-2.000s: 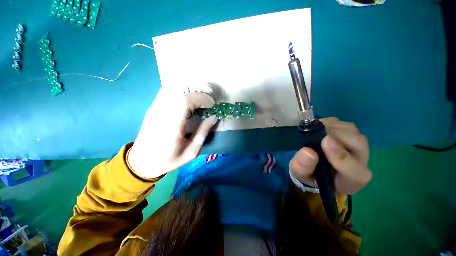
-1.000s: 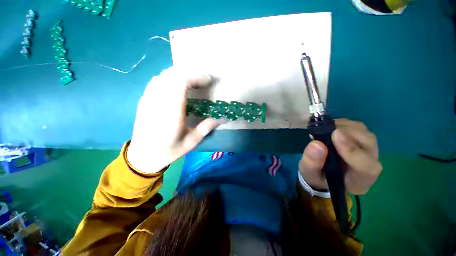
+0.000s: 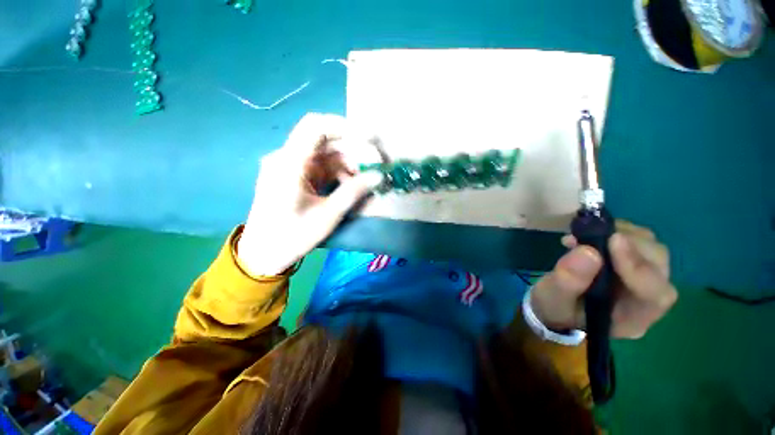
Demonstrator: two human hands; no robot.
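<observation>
My left hand (image 3: 299, 200) pinches the left end of a green PCB strip (image 3: 450, 172) between thumb and fingers, over the pale work board (image 3: 459, 93). The strip is slightly blurred and tilts up a little to the right. My right hand (image 3: 625, 285) grips the black handle of a soldering iron (image 3: 589, 170). The iron points away from me over the board's right edge, its tip apart from the strip. A thin solder wire (image 3: 270, 105) curves on the mat left of the board.
A green strip (image 3: 144, 59) and a silvery strip (image 3: 82, 30) lie at the far left. Part of another green piece (image 3: 244, 4) shows at the top edge. A yellow-and-black round pot (image 3: 701, 30) stands at the far right. A blue bin (image 3: 38, 242) is beyond the bench's near left edge.
The view has shifted, so the bench things sit differently in the picture. My left hand now holds the strip by its left end, with more of it exposed. My right hand still holds the iron.
</observation>
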